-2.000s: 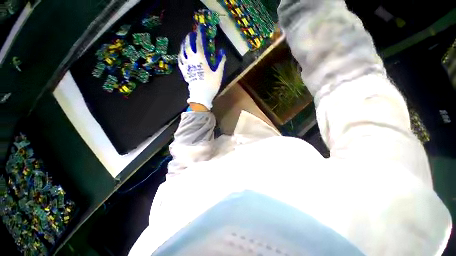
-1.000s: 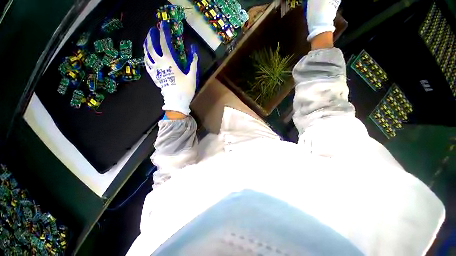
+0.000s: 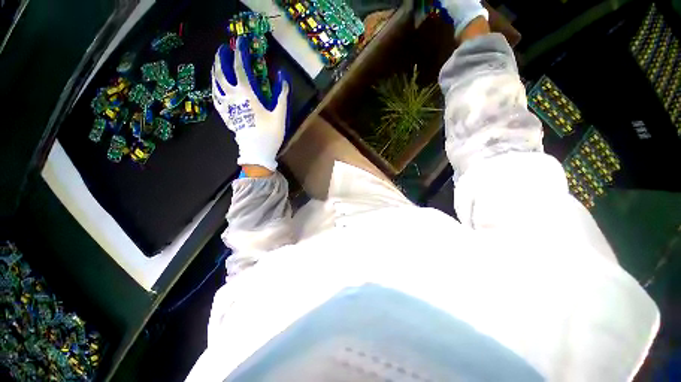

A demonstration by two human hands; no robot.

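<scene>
My left hand point(image 3: 252, 108), in a white glove with blue fingers, is at the right part of the black mat point(image 3: 168, 198). It is around a green circuit-board strip point(image 3: 258, 46) with yellow parts, the strip between fingers and thumb. My right hand point(image 3: 464, 11), also gloved, is at the top edge, cut off; its fingers are mostly hidden. Small green and yellow parts show beside it, but its grip is unclear. A heap of small single boards point(image 3: 153, 97) lies on the mat, left of my left hand.
Populated boards point(image 3: 321, 26) lie on the white sheet point(image 3: 97, 224) at the top. An open brown box point(image 3: 351, 123) holds thin yellow-green sticks point(image 3: 403, 108). Panels point(image 3: 554, 106) and a black crate point(image 3: 623, 123) are at the right. Many loose boards point(image 3: 45, 321) are piled at the lower left.
My right hand, out of view two seconds ago, appeared at the top edge and has moved slightly up and left since. My left hand stays at the strip. The whole view has shifted.
</scene>
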